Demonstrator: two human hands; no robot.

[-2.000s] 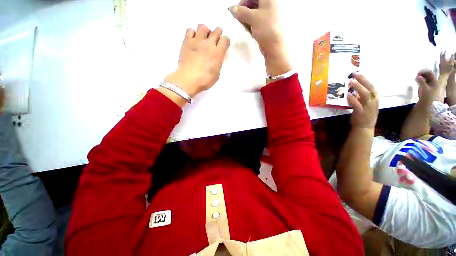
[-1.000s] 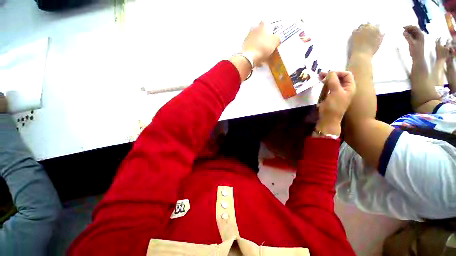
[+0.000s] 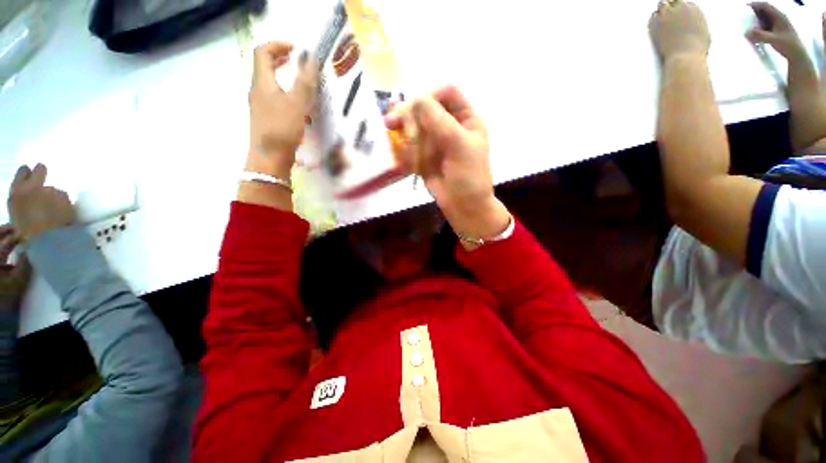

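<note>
A printed retail carton [image 3: 362, 118], white with product pictures and an orange side, stands tilted between my hands over the table and is blurred. My left hand [image 3: 283, 104] is at its left edge, thumb and fingers apart; whether it touches the carton is unclear. My right hand [image 3: 446, 140] is at its lower right edge, fingers curled in; whether they grip the carton or a small tool is hidden by blur.
A black-rimmed open bag [image 3: 168, 23] lies at the far left. Small dark pieces [image 3: 110, 230] lie near the left table edge, beside a grey-sleeved neighbour's hand [image 3: 41, 206]. A neighbour's arm [image 3: 693, 127] rests on the table at right. Yellowed tape [image 3: 312, 194] crosses the tabletop.
The carton has moved left and turned. My left hand has moved left from its orange side to its other side. My right hand has moved left and up with it. The view has shifted right.
</note>
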